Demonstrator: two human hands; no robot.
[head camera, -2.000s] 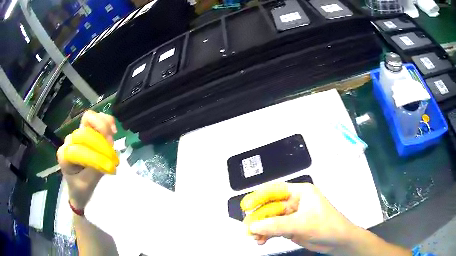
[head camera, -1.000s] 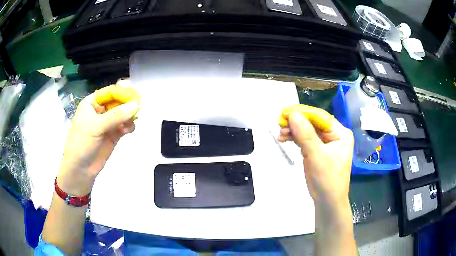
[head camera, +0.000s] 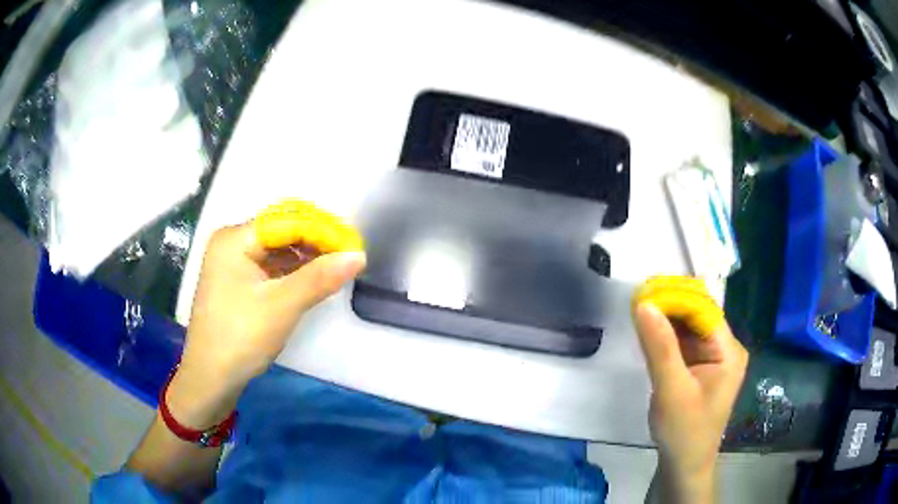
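A hazy, see-through protective film (head camera: 512, 221) is held stretched above two dark smartphones on the white mat (head camera: 330, 74). My left hand (head camera: 261, 285), in yellow finger cots, pinches the film's left end. My right hand (head camera: 692, 369), also in yellow cots, pinches its right end. The near smartphone (head camera: 473, 325) lies mostly under the film and shows hazily through it; its lower edge shows bare. The far smartphone (head camera: 551, 153) has a white barcode label (head camera: 480, 145) and is partly covered by the film. A cutout shows at the film's right side.
A film stack (head camera: 123, 138) lies on crumpled clear wrap at the left. A larger blue bin (head camera: 94, 325) is low left. A white piece with a blue-green stripe (head camera: 702, 217) lies at the mat's right. A small blue bin (head camera: 807, 256) and phone trays (head camera: 857, 443) stand further right.
My view has tilted down and closer. Both hands, with the film between them, have come over the near phone. The film was above the phones' far side one second ago.
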